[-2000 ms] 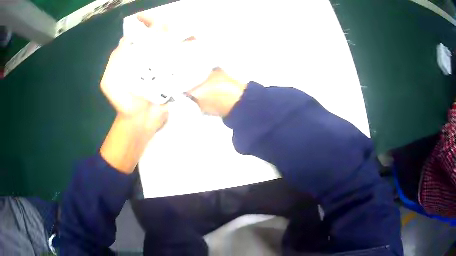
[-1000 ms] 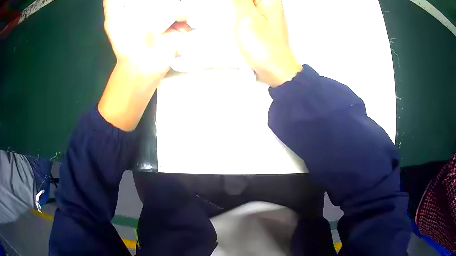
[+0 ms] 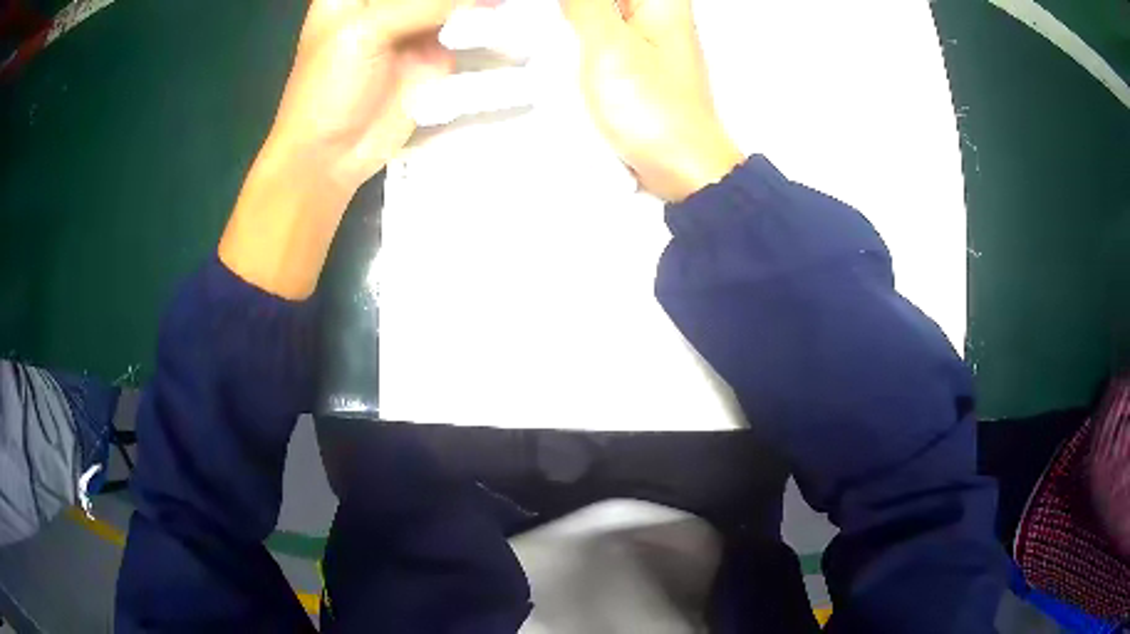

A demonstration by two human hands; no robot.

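Observation:
My left hand (image 3: pixel 353 87) is at the top left, partly cut off by the upper edge. Its fingers are around a white object (image 3: pixel 477 93) that is washed out by glare; whether it is a product or cloth cannot be told. My right hand (image 3: pixel 651 93) is to its right, also cut off at the top, with its fingers near the white object. Glare hides what my right hand holds, if anything. Both hands are over the overexposed white work sheet (image 3: pixel 533 285).
The dark green bench (image 3: pixel 124 198) surrounds the sheet, with a pale curved rail (image 3: pixel 1066 37) at the top right. Grey clothing (image 3: pixel 31 446) shows at the lower left and red-black checked fabric (image 3: pixel 1072 508) at the lower right. My lap is below the bench edge.
Since two seconds ago the view has shifted and my hands have moved apart, towards the top edge. In the last second my left hand has turned slightly and a gap shows beside the white object.

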